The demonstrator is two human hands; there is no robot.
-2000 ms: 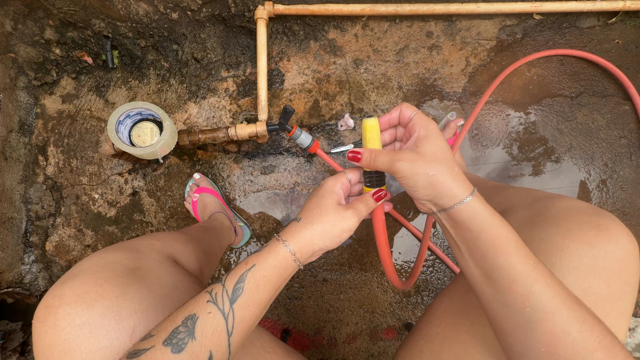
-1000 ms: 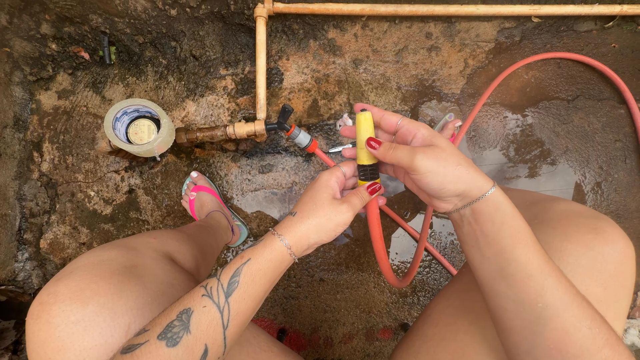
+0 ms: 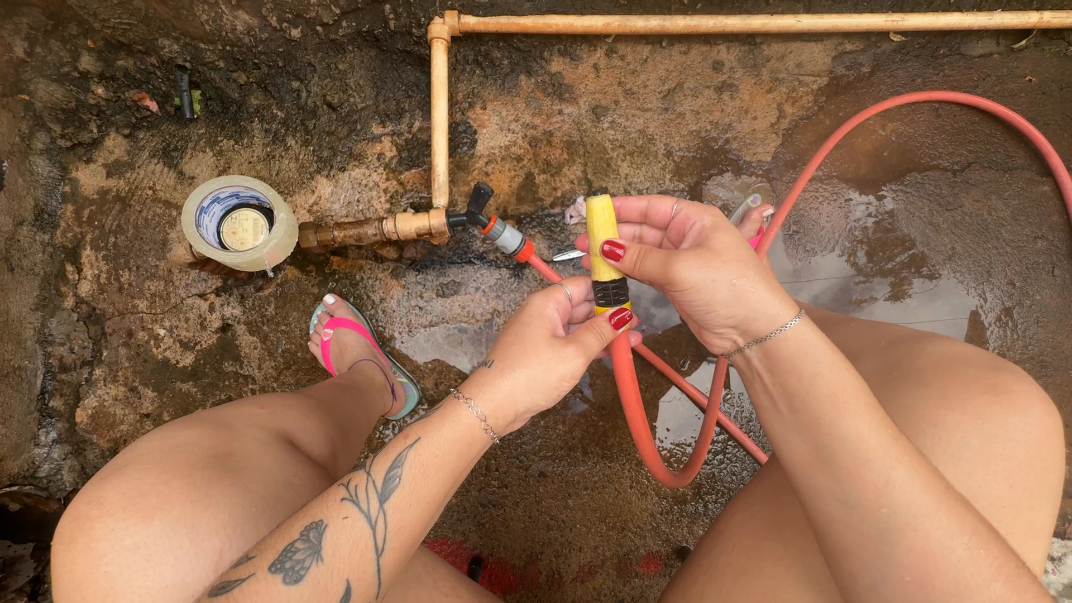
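A yellow and black hose nozzle points upward at the end of an orange-red garden hose. My right hand grips its yellow upper barrel, thumb in front and fingers behind. Just below, my left hand pinches the nozzle's yellow base collar where the hose joins it. The black ribbed band shows between my two thumbs. To the left, a grey and orange hose connector joins the hose to a tap with a black handle. A small silvery object shows partly behind my right fingers; its kind is unclear.
A clear tape roll surrounds a round meter-like fitting left of the tap. A tan pipe runs along the top and bends down to the tap. Wet concrete with puddles lies below. My sandalled foot is at left, the other behind the hose.
Since two seconds ago, the nozzle has gone from slightly tilted to nearly upright, and my right hand has shifted a little on its barrel. Both hands still hold it.
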